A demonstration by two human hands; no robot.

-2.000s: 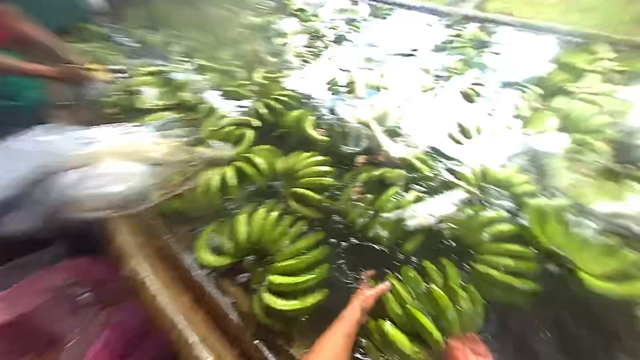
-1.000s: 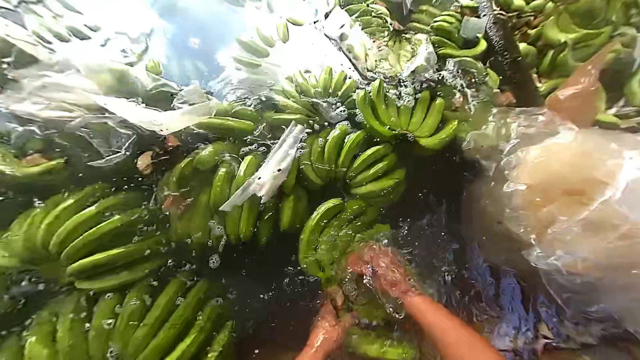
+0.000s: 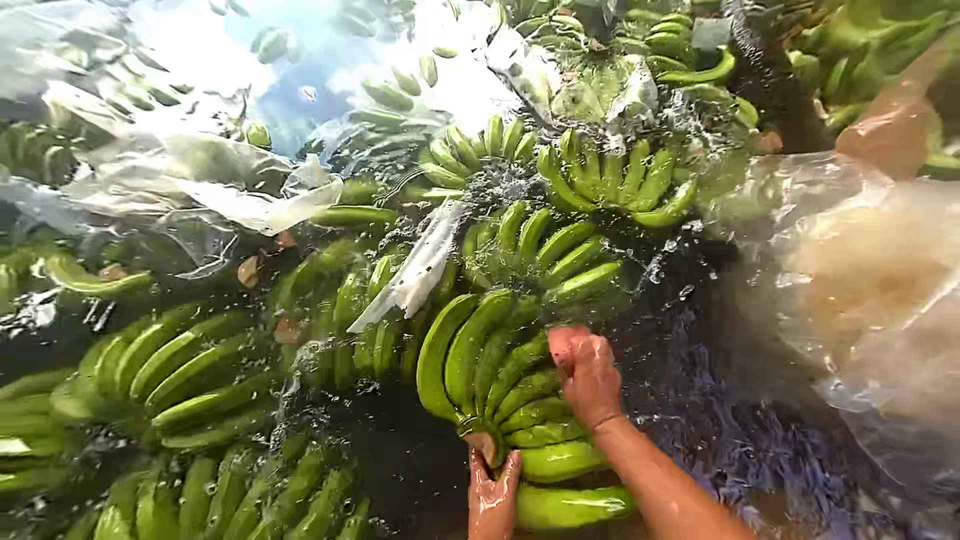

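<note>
A hand of green bananas (image 3: 517, 397) lies half in the water at the lower centre, its cut crown toward the bottom. My left hand (image 3: 493, 491) grips that crown from below, thumb and fingers on either side of it. My right hand (image 3: 592, 375) is closed on a small pinkish-red pad (image 3: 566, 345), perhaps a sponge, at the right of the fruit near the banana tips. Part of its fingers is hidden by the pad.
More green banana bunches (image 3: 187, 367) float at the left and beyond. A white plastic strip (image 3: 420, 262) and clear plastic sheeting (image 3: 255, 187) lie on the water. Plastic over a pale brown mass (image 3: 885, 262) stands at the right. A blurred brownish shape (image 3: 892, 127) is at the upper right.
My right hand has moved from over the bananas to their right side, showing the pad. The banana hand I hold now shows more fully, its crown toward me. The view swung strongly after the oldest frame.
</note>
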